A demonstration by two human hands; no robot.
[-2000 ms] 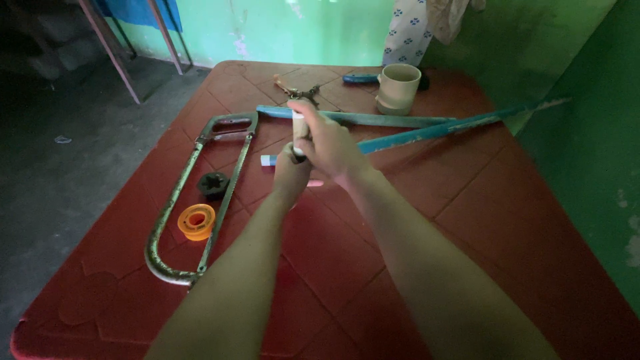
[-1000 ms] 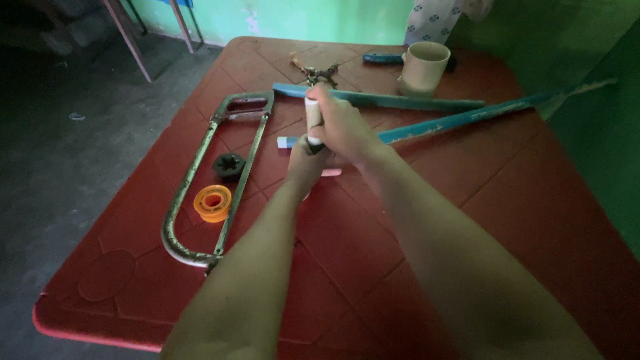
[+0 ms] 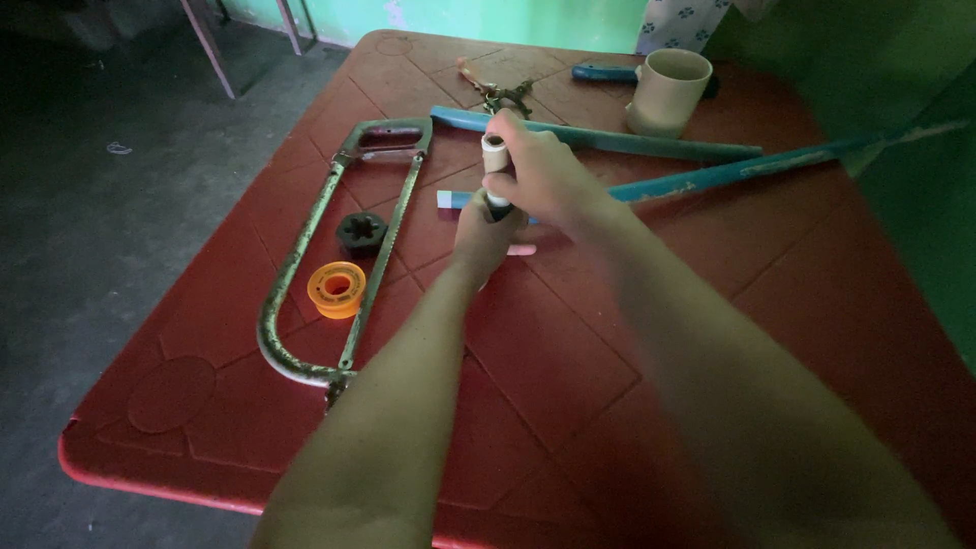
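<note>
Near the table's middle my right hand (image 3: 545, 164) grips a short white tubular piece, perhaps a plastic pipe fitting (image 3: 496, 156), held upright with its open end up. Just below, my left hand (image 3: 488, 232) is closed around the lower part, where something dark shows; its exact shape is hidden. A blue pipe (image 3: 701, 181) with a white end passes behind my hands, and a second blue-green pipe (image 3: 648, 142) lies farther back. To the left lie a hacksaw (image 3: 286, 282), a black hexagonal threading die (image 3: 361, 233) and an orange spool of thread seal tape (image 3: 336, 290), both within the saw's frame.
On the red table (image 3: 175, 473), a beige mug-like container (image 3: 671, 91) stands at the back right beside a blue-handled tool (image 3: 602, 73). Small dark metal items (image 3: 507, 97), perhaps keys, lie behind my hands. The long blue pipe reaches past the right table edge.
Both hands stay together on the white piece, with no plain change of hold. The table's things lie as before; the view has shifted somewhat.
</note>
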